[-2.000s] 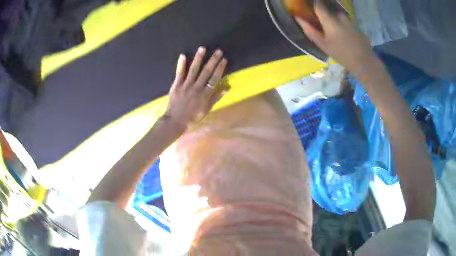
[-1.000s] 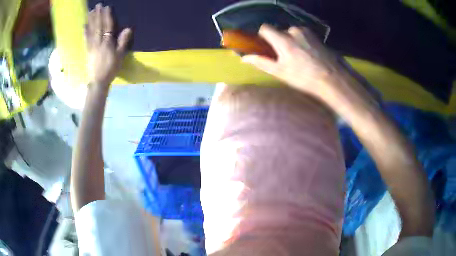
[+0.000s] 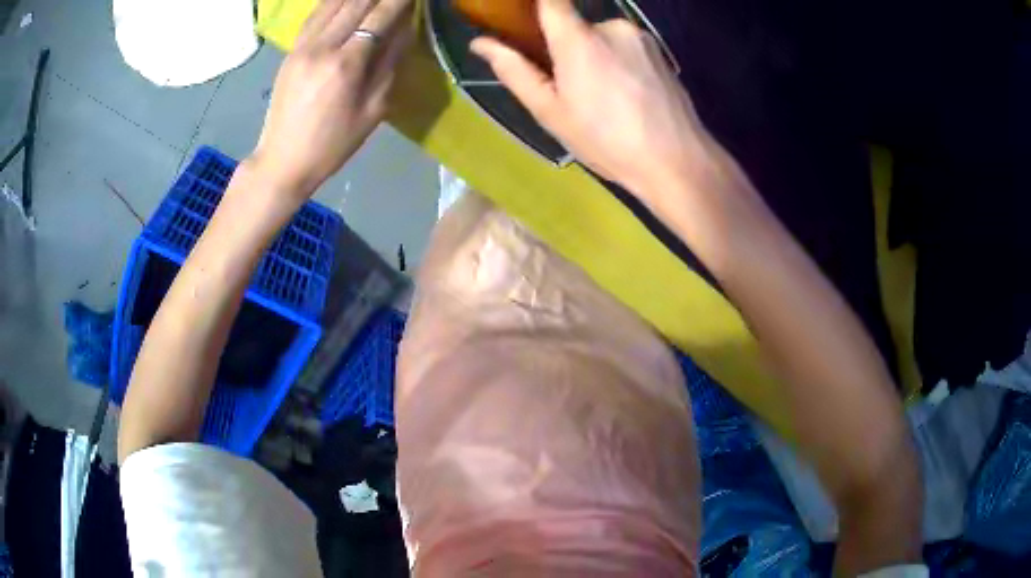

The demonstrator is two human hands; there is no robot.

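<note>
A dark purple garment point(image 3: 780, 147) lies on the yellow ironing table cover point(image 3: 588, 248). The steam iron point(image 3: 486, 85), dark with a pale rim and an orange-brown handle, is at the top edge of the picture, near the cover's front edge. My right hand point(image 3: 611, 96) is closed around its handle. My left hand point(image 3: 339, 85) lies just left of the iron, at the end of the cover, fingers cut off by the top edge. Whether it holds cloth is hidden.
A blue plastic basket point(image 3: 311, 265) with dark cloth inside stands on the grey floor at left. A white round object point(image 3: 187, 40) is at top left. Blue plastic bags point(image 3: 1001, 480) lie low at right. A pink apron point(image 3: 543, 418) covers my lap.
The view has turned, so the table edge now slants down to the right. The iron and my right hand are now close beside my left hand, and more floor and basket show at left.
</note>
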